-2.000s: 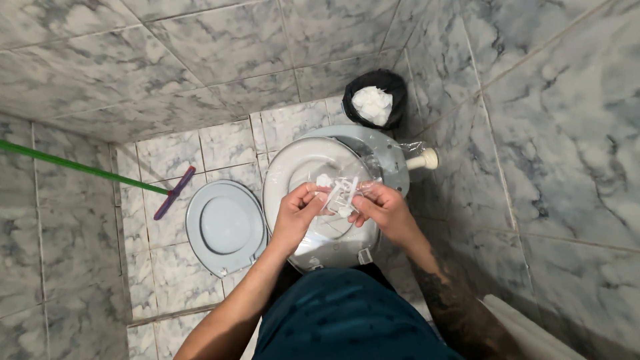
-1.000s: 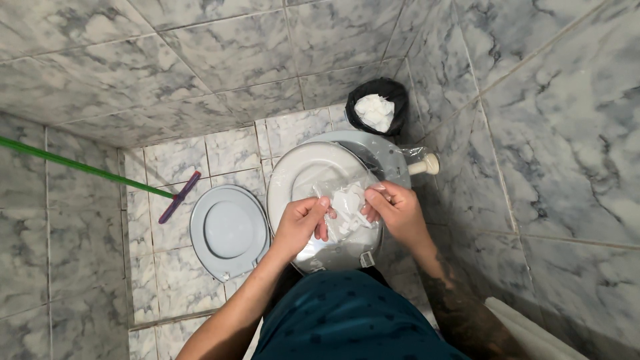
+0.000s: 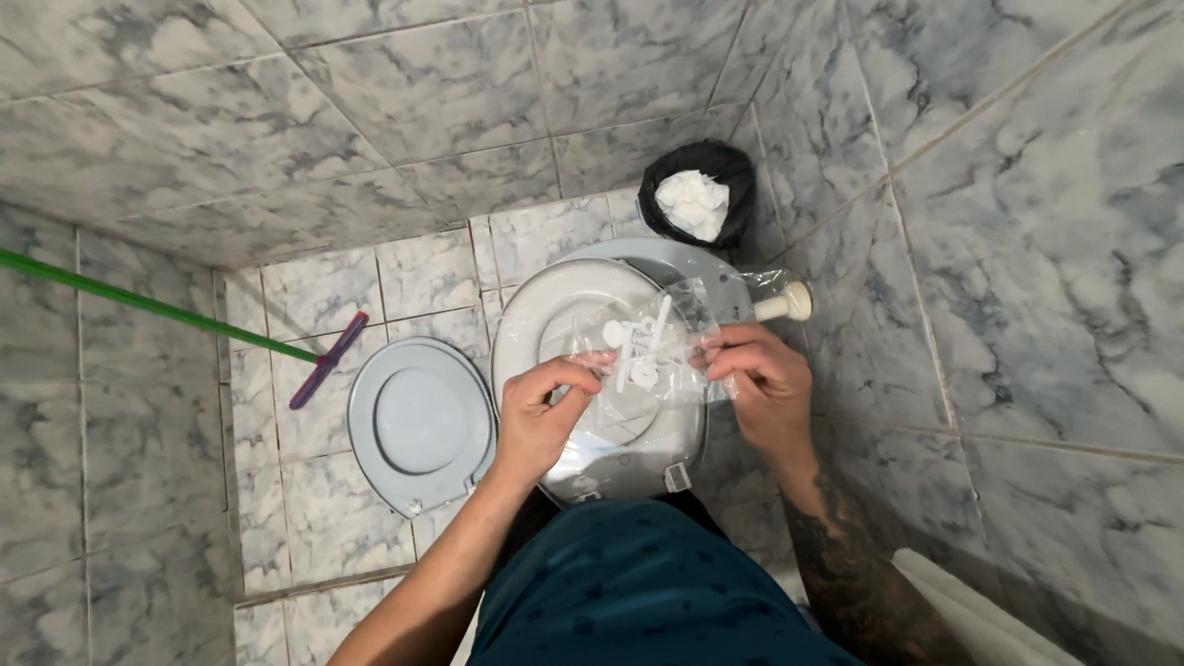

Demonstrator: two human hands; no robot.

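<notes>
A clear plastic bag (image 3: 680, 319) with several white plastic fittings (image 3: 638, 351) in it is stretched between my hands. My left hand (image 3: 553, 407) pinches its left edge between thumb and fingers. On its right side, my right hand (image 3: 758, 379) grips the bag with bent fingers. Directly below lies a light grey toilet seat with lid (image 3: 527, 324), covered in clear wrap, over a blue-grey toilet (image 3: 684, 259). The toilet's lower part is hidden behind the seat and my body.
A blue-grey toilet seat lid (image 3: 421, 407) lies on the floor tiles at left, beside a purple squeegee head (image 3: 328, 361) with a green handle (image 3: 166, 310). A bin with a black liner (image 3: 657, 199) holds crumpled white paper. A cream pipe fitting (image 3: 786, 302) is near the right wall.
The bag has been spread wider between my hands, and the white fittings in it show more plainly than one second ago. Both hands keep hold of it.
</notes>
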